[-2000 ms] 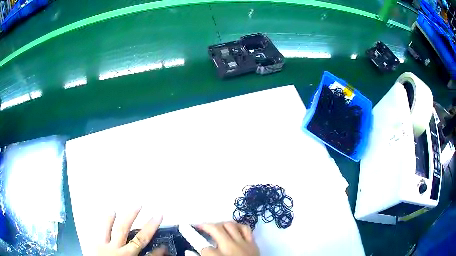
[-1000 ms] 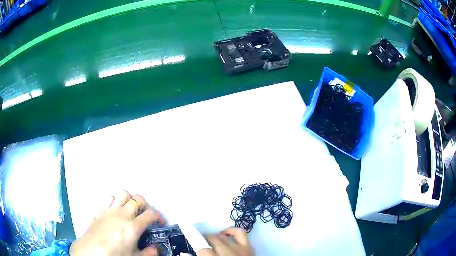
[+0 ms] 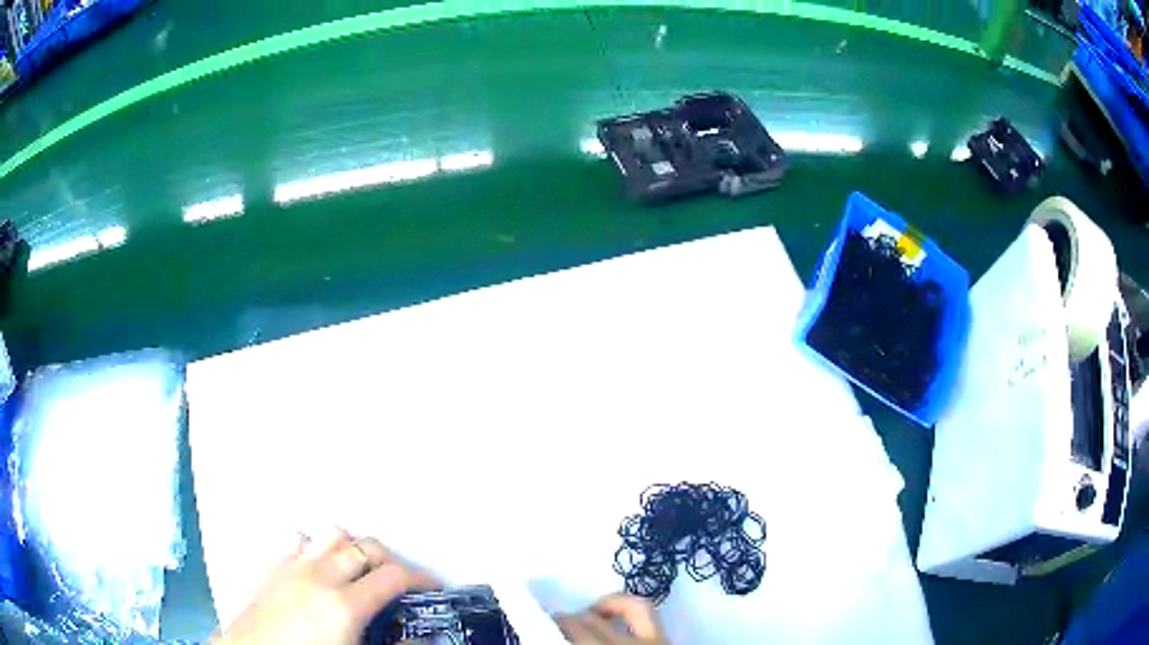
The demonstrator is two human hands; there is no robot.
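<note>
A black plastic housing (image 3: 451,617) lies at the bottom edge of the view, cut off by it, its open side showing cavities. My left hand (image 3: 321,592) is on its left side and holds it, fingers bent over the edge. My right hand (image 3: 615,622) is just right of the housing, partly cut off, fingers curled; a white cover or strip lies between it and the housing. Whether the right fingers hold anything is hidden. A loose pile of black sealing rings (image 3: 691,529) lies on the white sheet (image 3: 479,391), above and right of my right hand.
A blue bin (image 3: 954,330) full of black rings stands at the sheet's right edge, beside the white tape dispenser (image 3: 995,416) with its cream roll (image 3: 1086,284). Housings (image 3: 693,149) (image 3: 1006,154) ride on the green belt (image 3: 378,252). Shiny plastic bags (image 3: 101,479) lie at left.
The view has shifted slightly. The nearer belt housing has moved right. My left hand has closed in from spread fingers to a bent grip on the housing. My right hand sits lower and more cut off.
</note>
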